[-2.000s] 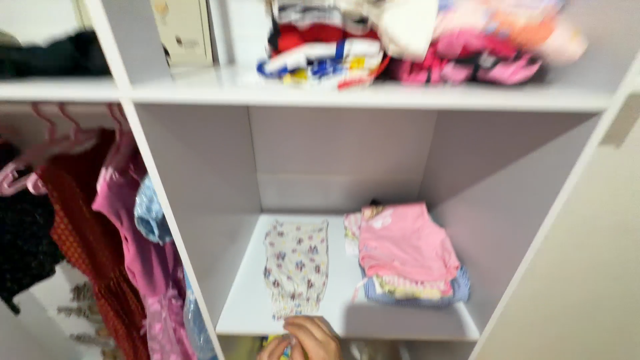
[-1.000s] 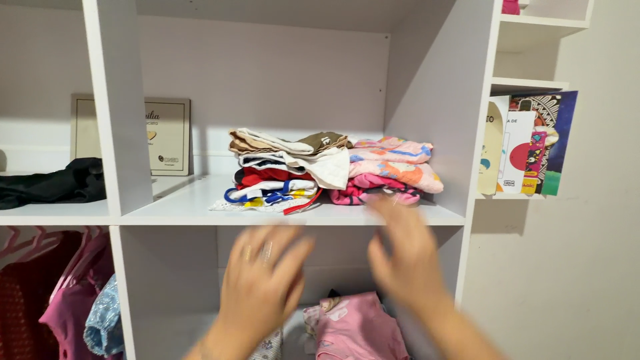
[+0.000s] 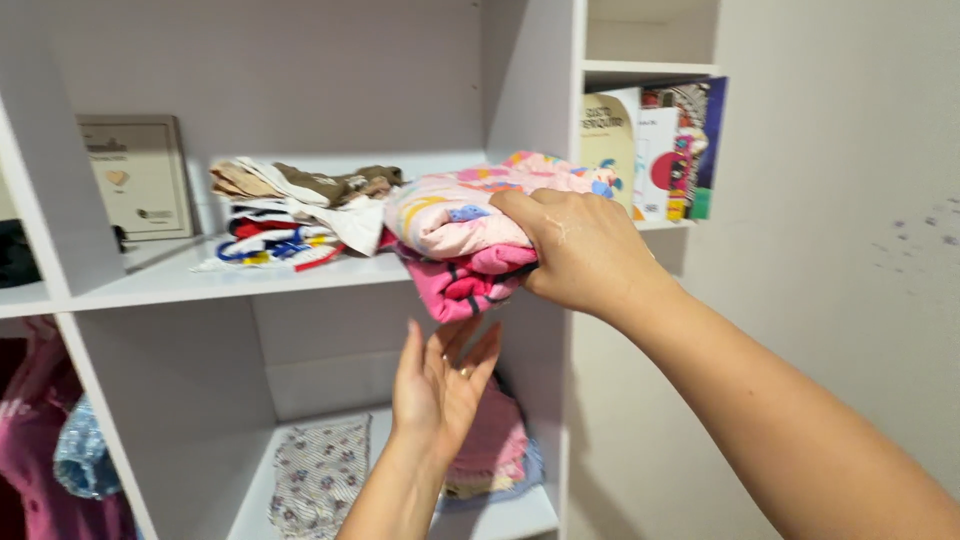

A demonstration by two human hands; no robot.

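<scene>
My right hand (image 3: 589, 244) grips a stack of folded clothes at its right side, at the front edge of the upper shelf. A pale pink patterned garment (image 3: 465, 214) lies on top, with a bright pink garment (image 3: 457, 281) with dark trim below it. Just under the stack, my left hand (image 3: 442, 382) is palm up with its fingers spread, holding nothing. Left of the held stack, a pile of folded clothes (image 3: 300, 217) in white, brown, red and blue sits on the upper shelf.
A floral garment (image 3: 322, 476) and a pink folded pile (image 3: 495, 450) lie on the lower shelf. A framed plaque (image 3: 139, 180) stands at the upper left. Books (image 3: 656, 157) stand in the right side shelf. Pink clothes (image 3: 45, 465) hang at the lower left beside the white divider (image 3: 97, 420).
The pink stack, on the upper shelf a second ago, is now in my right hand at the shelf's front edge. My left hand has moved beneath it.
</scene>
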